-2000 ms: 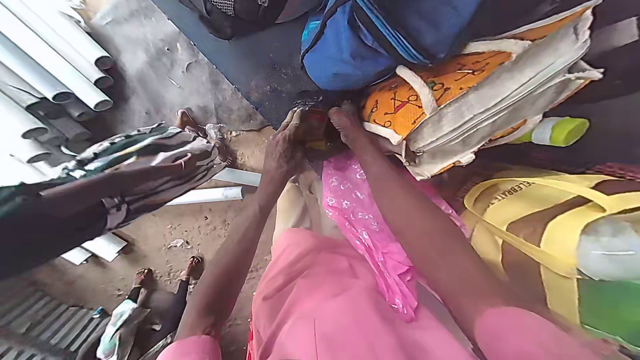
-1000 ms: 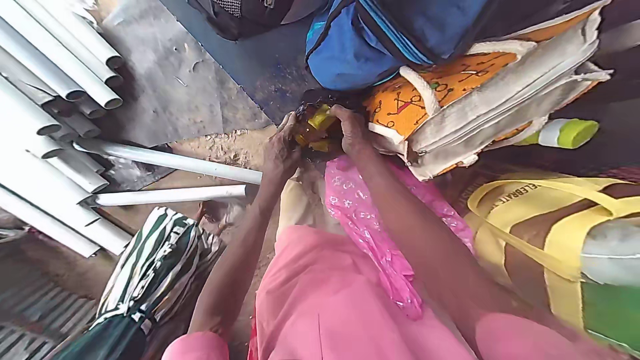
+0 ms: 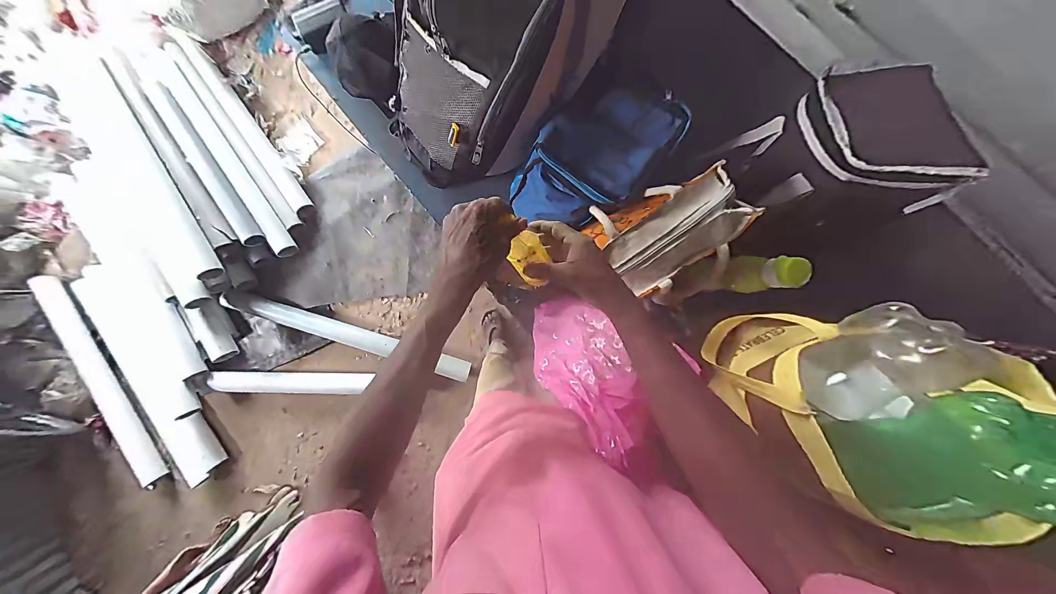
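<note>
My left hand (image 3: 476, 239) and my right hand (image 3: 573, 257) are together at the centre, both with bent fingers on a small yellow packet or pouch (image 3: 526, 256); its exact kind is unclear. The left fingers grip its upper left side and the right fingers its right side. Below my right hand, a pink plastic bag (image 3: 582, 359) with white print hangs beside my pink garment. Just behind the hands stand a blue fabric bag (image 3: 606, 148) and an orange cloth bag (image 3: 631, 216) with pale handles.
White pipes (image 3: 239, 157) lie stacked at left, two more (image 3: 289, 382) reaching toward my left forearm. A large backpack (image 3: 462, 91) stands behind. At right are a green-capped bottle (image 3: 755, 274), a yellow-handled bag (image 3: 813, 412) with plastic bottles, and a dark box-shaped bag (image 3: 903, 124). Striped cloth (image 3: 239, 549) shows at lower left.
The view has tilted up and shows more of the surroundings. The yellow packet has come up into plainer sight between my hands. The striped cloth at left has moved lower in view.
</note>
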